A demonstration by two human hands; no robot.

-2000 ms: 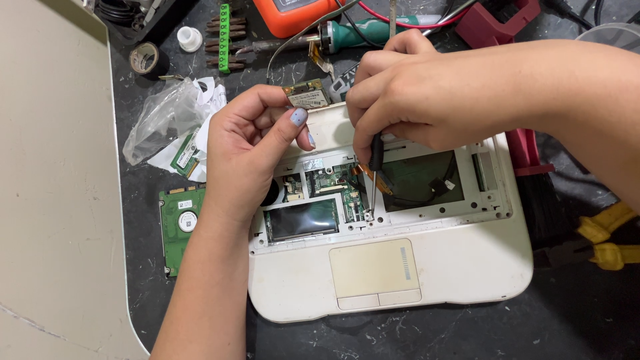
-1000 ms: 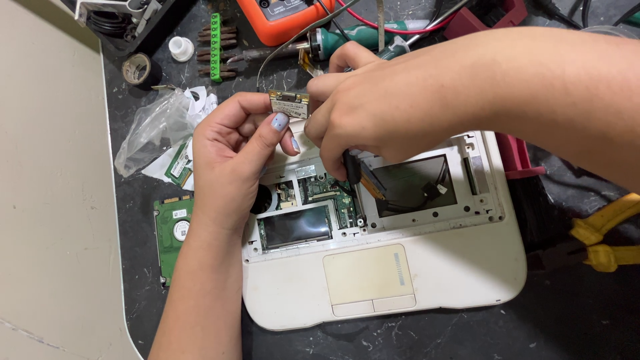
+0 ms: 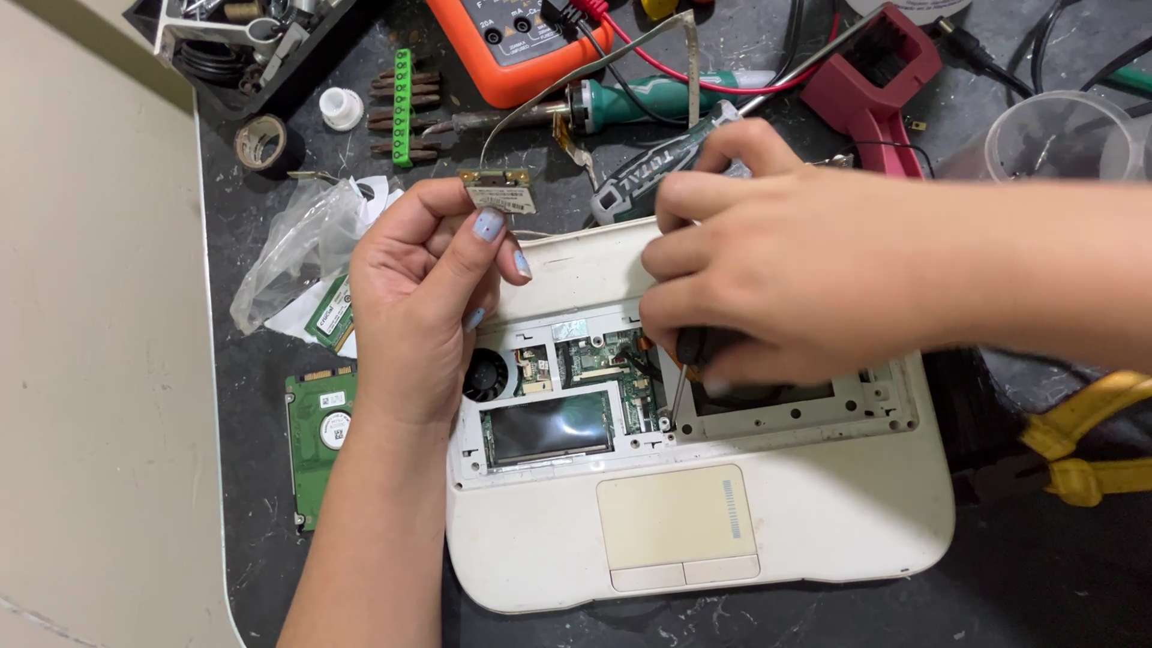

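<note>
A small circuit board with a label (image 3: 500,191) is pinched between the thumb and fingers of my left hand (image 3: 432,270), raised beyond the laptop's far edge. A thin grey cable rises from behind it. My right hand (image 3: 765,261) grips a screwdriver (image 3: 681,382) by its dark handle, mostly hidden by the fingers. The shaft points down to a spot on the frame of an opened white laptop base (image 3: 837,504), right of the exposed motherboard (image 3: 605,360). A small black fan (image 3: 487,375) shows at the left, and the touchpad (image 3: 677,522) faces me.
A green hard drive board (image 3: 315,450) and a memory module (image 3: 333,315) by a plastic bag (image 3: 292,256) lie left. Behind are a soldering iron (image 3: 630,103), orange multimeter (image 3: 495,63), green-strip bit holder (image 3: 403,108) and tape roll (image 3: 268,146). Yellow-handled pliers (image 3: 1089,441) lie right.
My left hand still holds the small board. The fingers of my right hand, beside the board a second ago, are now apart from it, farther right.
</note>
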